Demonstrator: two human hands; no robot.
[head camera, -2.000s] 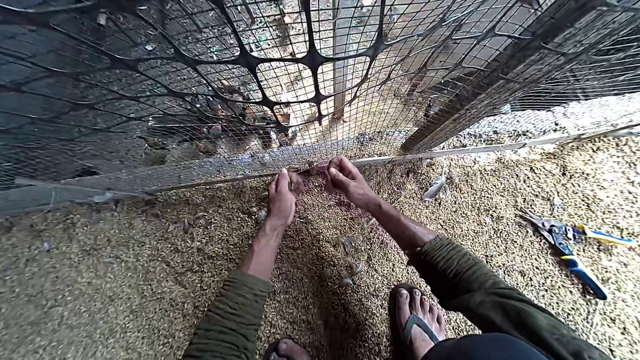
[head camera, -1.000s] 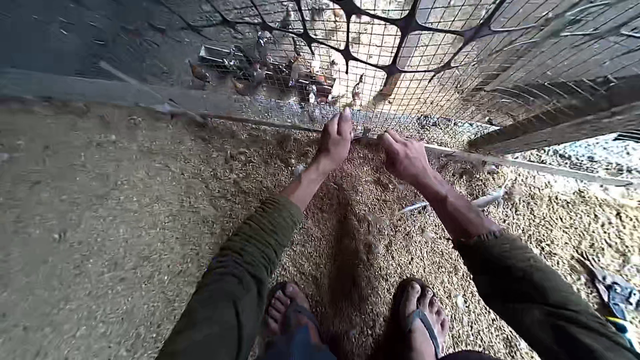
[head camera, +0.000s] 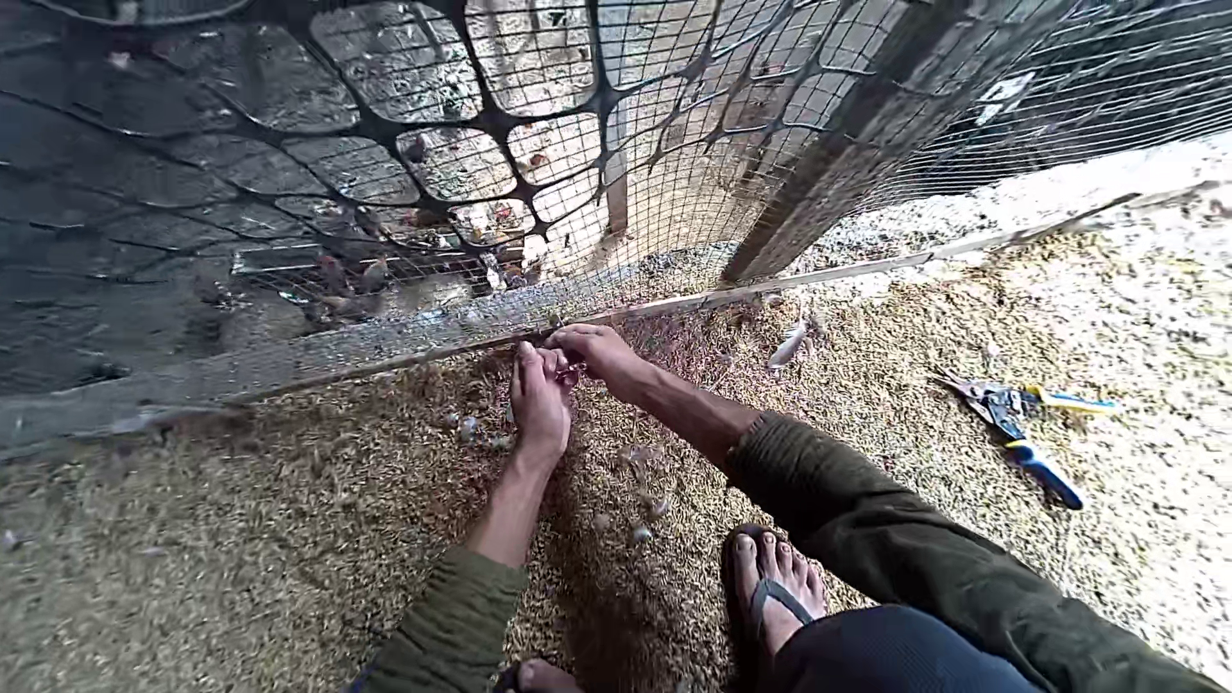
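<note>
My left hand (head camera: 541, 399) is at the foot of the mesh fence, its fingers bent close to the wooden bottom rail (head camera: 674, 304). Touching or nearly touching it, my right hand (head camera: 602, 358) reaches in from the right with fingers curled at the same spot. Something small and dark, perhaps wire, shows around the fingertips, too blurred to name or to tell which hand holds it. Above the hands rises black plastic netting (head camera: 496, 123) over a finer wire mesh (head camera: 674, 221). Snips with blue and yellow handles (head camera: 1006, 409) lie on the husk-covered ground to the right.
A wooden post (head camera: 818, 183) slants up from the rail, right of my hands. Behind the mesh are several chickens (head camera: 371, 279) and a trough (head camera: 279, 258). A white feather (head camera: 789, 345) lies near the rail. My sandalled right foot (head camera: 778, 582) stands on the husks.
My hands were apart at the rail one second ago and are now together. The view has shifted, bringing the snips fully back into sight.
</note>
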